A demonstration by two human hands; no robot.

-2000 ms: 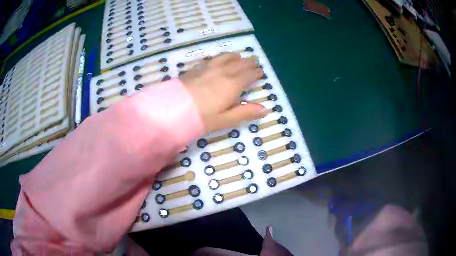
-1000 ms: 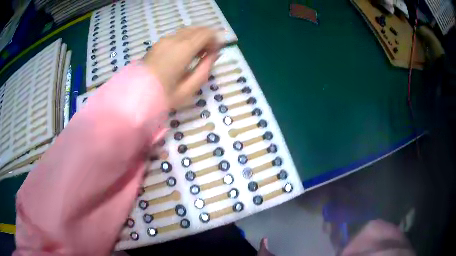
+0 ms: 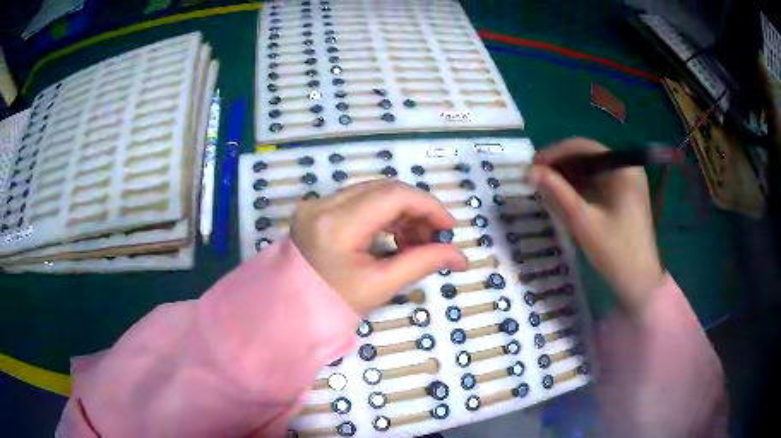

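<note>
The white foam tray (image 3: 578, 342) has columns of tan slots with round dark parts at their ends. My left hand (image 3: 368, 244) is over its middle, thumb and forefinger curved around a small dark round part (image 3: 445, 236). I cannot tell whether they grip the part or it lies in the tray. My right hand (image 3: 608, 222) is over the tray's right edge, slightly blurred, holding a black pen tool (image 3: 612, 161) that points left. Its tip is hidden by the fingers.
A second filled foam tray (image 3: 492, 120) lies beyond. Stacked trays (image 3: 193, 171) are at left, beside a white pen (image 3: 210, 171) and a blue pen (image 3: 229, 184). A small reddish-brown piece (image 3: 608, 101) and a brown board (image 3: 719, 171) lie at right on the green mat (image 3: 548, 77).
My right hand has come up from the lap area to the tray with the black tool. My left hand has moved from the tray's far part to its middle. The view has shifted.
</note>
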